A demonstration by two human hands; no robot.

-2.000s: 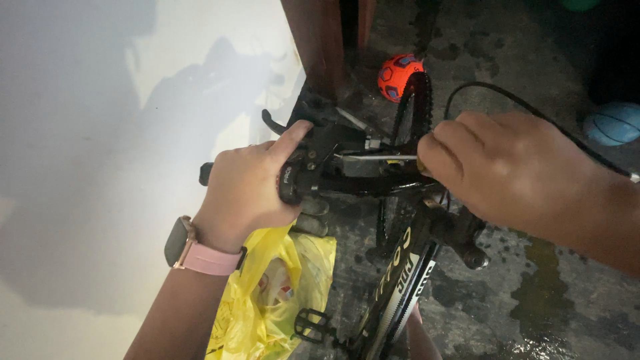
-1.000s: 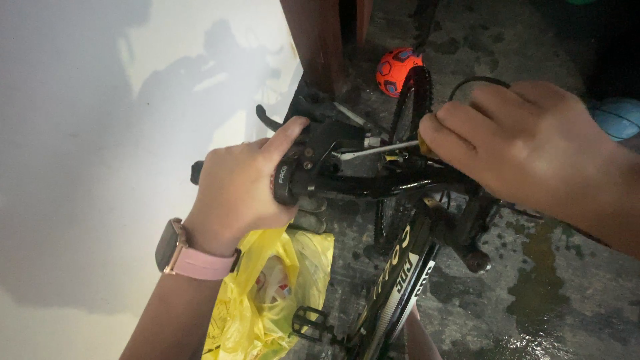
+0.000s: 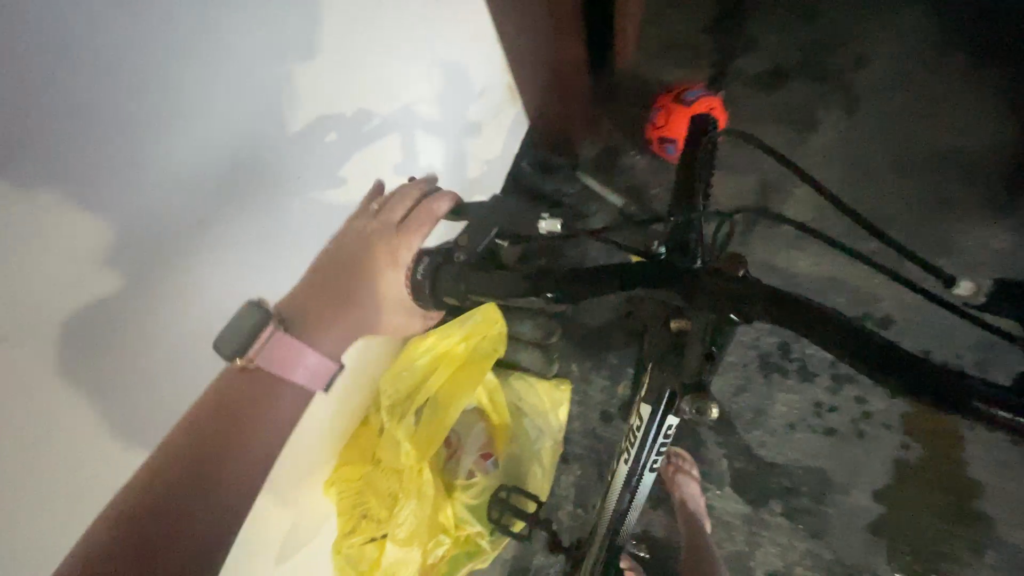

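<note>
My left hand (image 3: 376,256) is wrapped around the grip at the left end of the black bicycle handlebar (image 3: 592,280), its fingers reaching over the brake lever. A smartwatch with a pink strap (image 3: 292,356) is on that wrist. Beside the hand sits the shifter clamp (image 3: 432,276), with a small silver cable fitting (image 3: 550,223) farther right. Black cables (image 3: 832,232) curve over to the right side of the bar. The frame tube (image 3: 636,456) bears writing and runs down below the stem. My right hand is out of view.
A white wall (image 3: 160,160) stands close on the left. A yellow plastic bag (image 3: 432,448) lies beside a pedal (image 3: 514,510). Beyond the front tire (image 3: 694,192) is an orange ball (image 3: 668,120). A bare foot (image 3: 684,480) is on the dark, stained floor (image 3: 800,448).
My right hand, earlier holding a thin metal shaft at the handlebar, has left the view with it. My left fingers now extend over the brake lever. The view has moved closer to the handlebar.
</note>
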